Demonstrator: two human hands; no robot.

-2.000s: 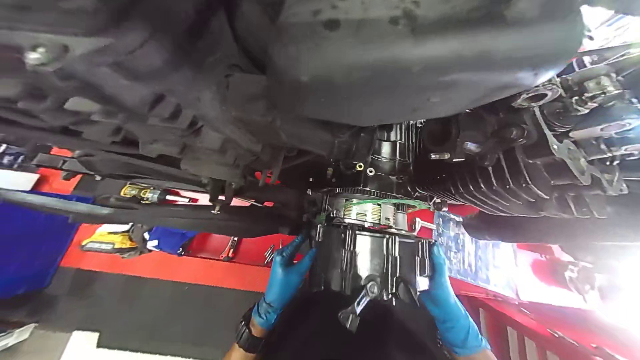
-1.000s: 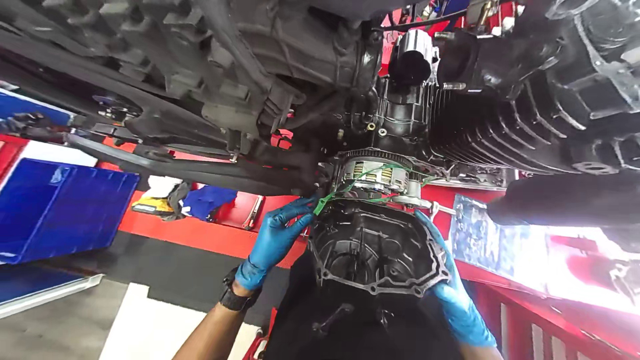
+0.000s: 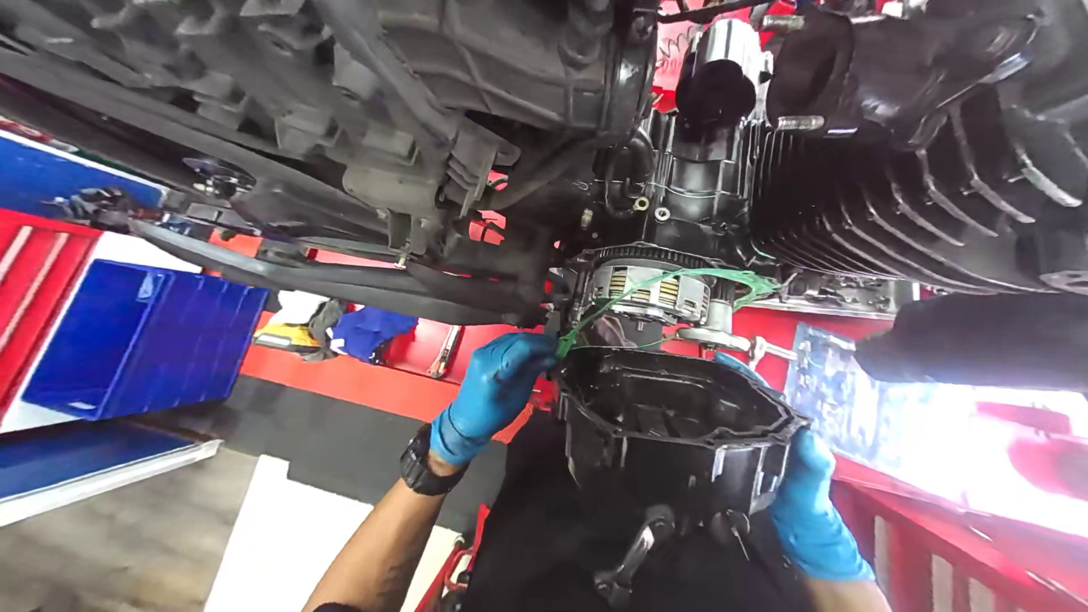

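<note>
My right hand (image 3: 807,501), in a blue glove, grips the right side of a black engine side cover (image 3: 680,463), whose hollow inside faces up and toward the engine. At the cover's left rim, my left hand (image 3: 501,391), also gloved in blue, has its fingers closed on the end of a thin green gasket (image 3: 739,274). The gasket stretches across the front of the clutch basket (image 3: 650,289) and up to its right. A metal lever arm with a shaft (image 3: 731,340) projects beside the clutch, just above the cover's far rim.
Cooling fins of the engine cylinder (image 3: 901,204) jut out at the upper right. A knobbly tyre (image 3: 170,76) and frame parts hang at the upper left. Blue bins (image 3: 161,340), a blue cloth (image 3: 370,330) and a red bench lie beyond. A bright lamp glare covers the right side.
The cover, close against the engine two seconds ago, has come away from it and tilted to show its inside. The green gasket now spans the gap, and my left hand is at its end.
</note>
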